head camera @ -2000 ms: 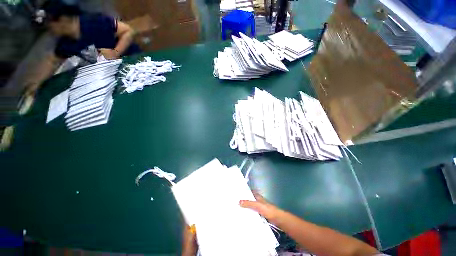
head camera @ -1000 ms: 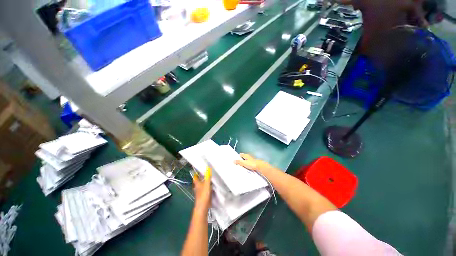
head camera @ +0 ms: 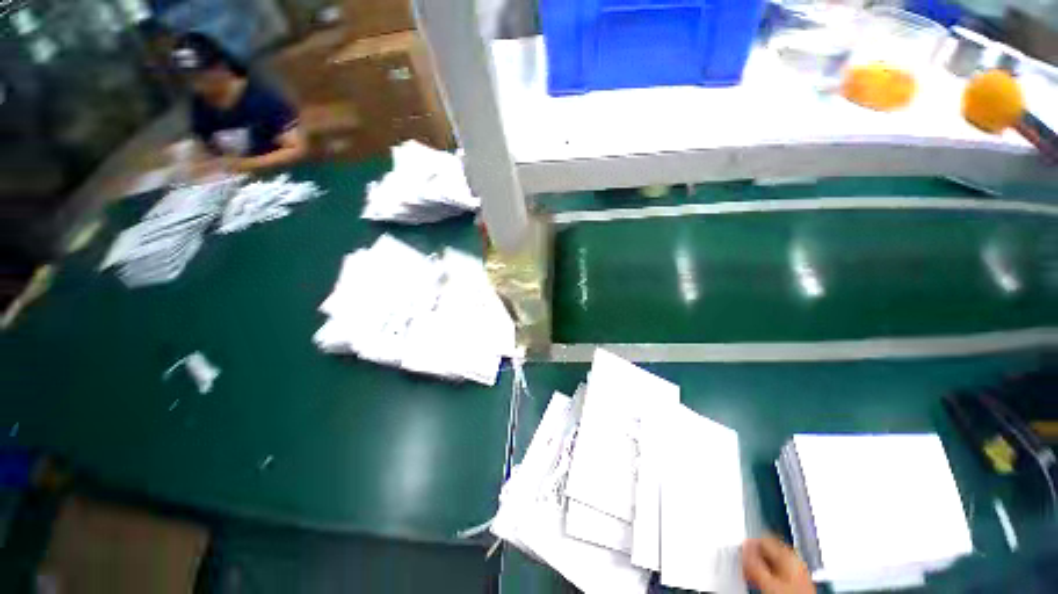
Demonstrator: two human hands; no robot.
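A loose, fanned pile of white solar panels (head camera: 615, 470) lies on the green bench in front of me, with thin white cables at its left side. My right hand (head camera: 780, 566) is at the bottom edge of the view, bare, with its fingers at the pile's lower right edge; whether it grips a panel I cannot tell. My left hand is not in view. A squared stack of white panels (head camera: 879, 505) stands to the right of my hand.
Fanned panel piles (head camera: 418, 308) lie left of a taped post (head camera: 511, 197). A green conveyor (head camera: 754, 273) runs behind, under a shelf with a blue bin (head camera: 650, 44). A black soldering station (head camera: 1021, 424) is at the right edge. A person (head camera: 238, 116) sits far left.
The view has swung left from one second ago. The panels that were between both my hands now lie fanned on the bench. My left hand has left the picture.
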